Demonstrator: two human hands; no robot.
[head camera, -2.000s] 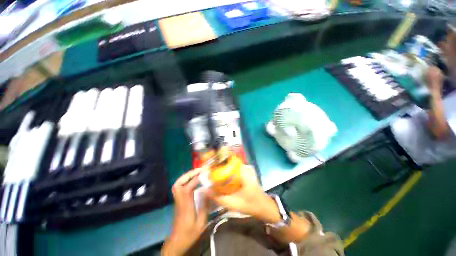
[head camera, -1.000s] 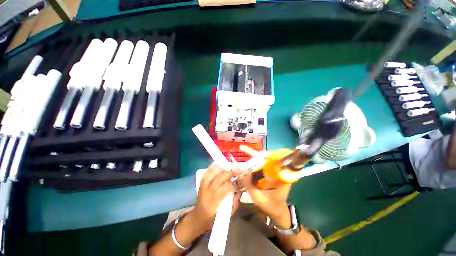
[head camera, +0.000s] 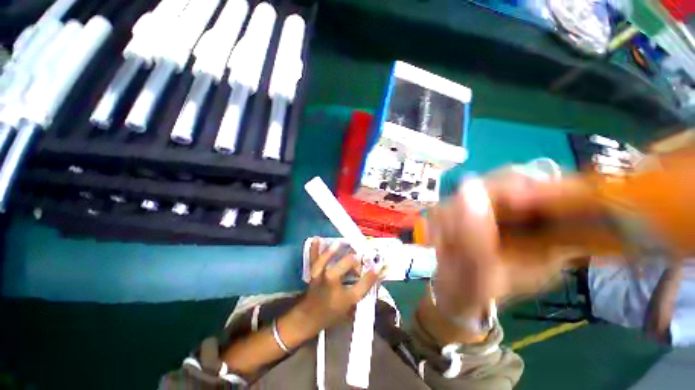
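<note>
A white tripod stand (head camera: 364, 335) lies at the bench's near edge over my lap, its flat legs spread from a small hub. My left hand (head camera: 335, 280) holds it beside the hub, fingers on the white part. My right hand (head camera: 488, 236) is blurred and raised close to the camera, to the right of the hub. It is around the orange electric screwdriver (head camera: 579, 217), which is also blurred. The screwdriver's tip cannot be made out.
A white and blue screw feeder (head camera: 411, 141) stands on a red base (head camera: 375, 217) behind the stand. Black foam trays (head camera: 171, 164) with closed stands are at left. A fan is mostly hidden behind my right hand. Another person's arm (head camera: 661, 301) and a black tray (head camera: 583, 148) are at right.
My right hand and the screwdriver have moved away from the hub, up and right towards the camera. My left hand still holds the stand. The view has shifted.
</note>
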